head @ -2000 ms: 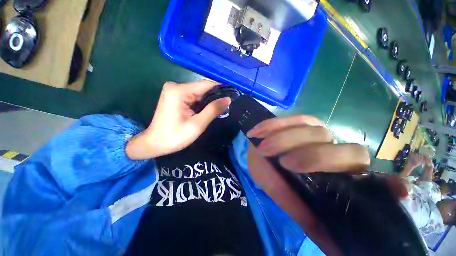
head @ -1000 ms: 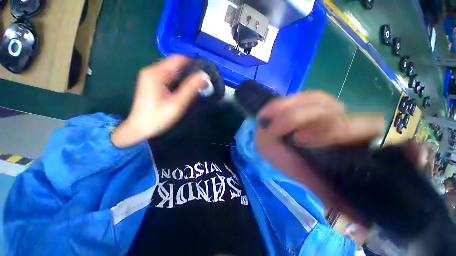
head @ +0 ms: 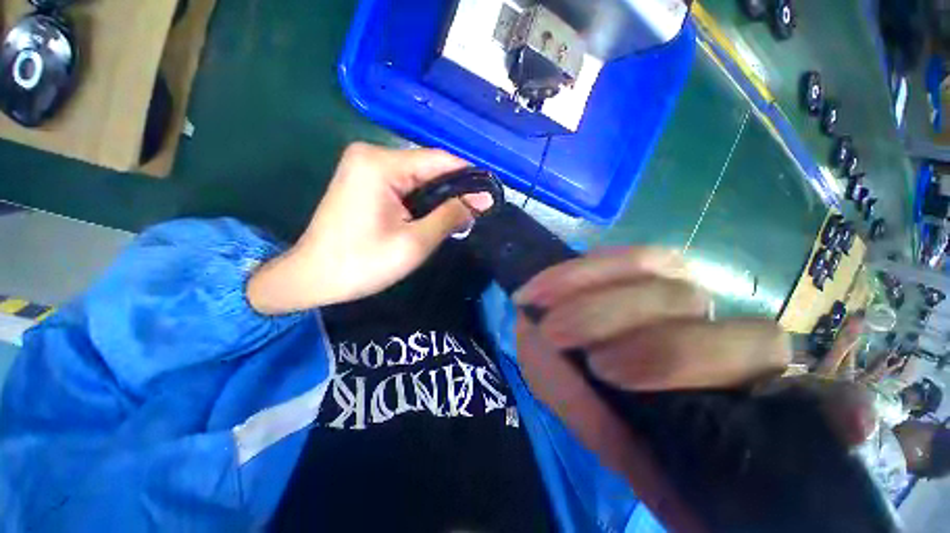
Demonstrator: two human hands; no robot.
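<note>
My left hand (head: 359, 231) holds a small round black unit (head: 454, 192) between thumb and fingers, just in front of the blue tray. My right hand (head: 646, 323) is wrapped around a thick black electric screwdriver (head: 729, 437), slightly blurred. The screwdriver's nose (head: 518, 248) is up against or very close to the unit's side; the bit and any screw are hidden. The screw feeder (head: 547, 52) sits in the blue tray (head: 484, 146) beyond both hands.
A cardboard sheet (head: 104, 115) with black units (head: 39, 68) lies at far left. A yellow-and-blue edge strip (head: 766, 99) runs along the right, with spaced black units beyond it. Another cardboard tray (head: 828, 281) holds units at right. A person (head: 917, 448) is at the far right edge.
One second ago the unit and the screwdriver nose were apart; now they have come together. The left hand has turned and moved right. The view has shifted slightly.
</note>
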